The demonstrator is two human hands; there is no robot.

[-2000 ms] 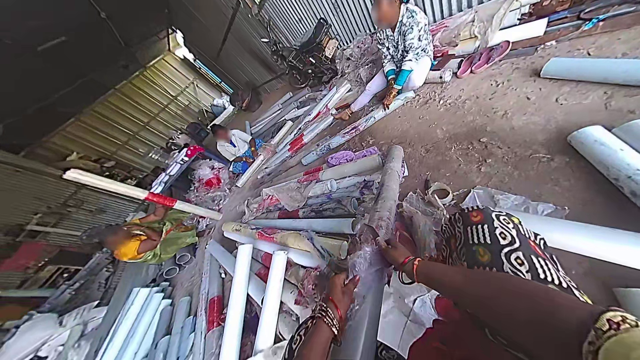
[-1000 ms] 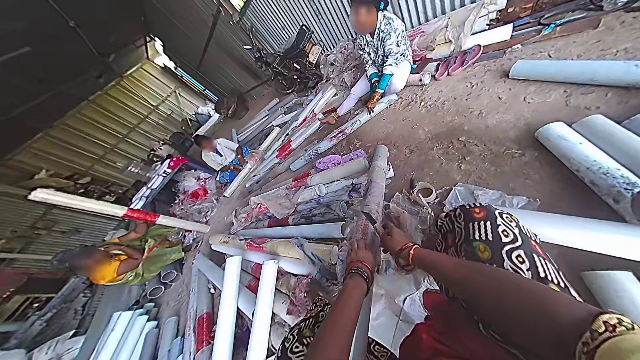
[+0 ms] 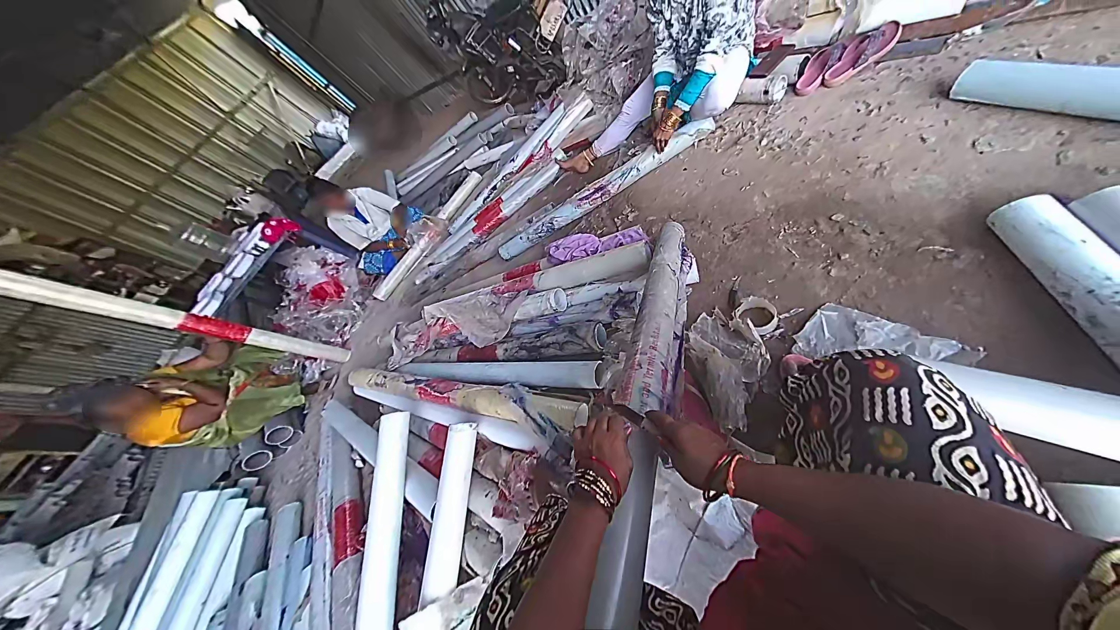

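A long grey plastic pipe (image 3: 623, 542) lies lengthwise in front of me, its far half wrapped in printed, stained plastic film (image 3: 652, 350). My left hand (image 3: 604, 451) is against the pipe's left side, fingers curled at the near end of the film. On the right side, my right hand (image 3: 687, 446) is closed around a thin, dark, flat blade-like tool (image 3: 628, 414), which lies across the pipe and reaches toward my left hand. Whether my left fingers also hold the tool's tip or the film cannot be told. Bangles circle both wrists.
Film-wrapped pipes (image 3: 560, 271) lie piled ahead and left, with white pipes (image 3: 381, 525) nearer. A tape roll (image 3: 756, 317) and crumpled plastic (image 3: 875, 332) are right of the pipe. Three people sit beyond, one with hands on a pipe (image 3: 612, 188). More pipes (image 3: 1050, 254) lie at right.
Two seconds ago my left hand was lower on the pipe's left side; now it is beside the blade, close to my right hand. The view has shifted somewhat.
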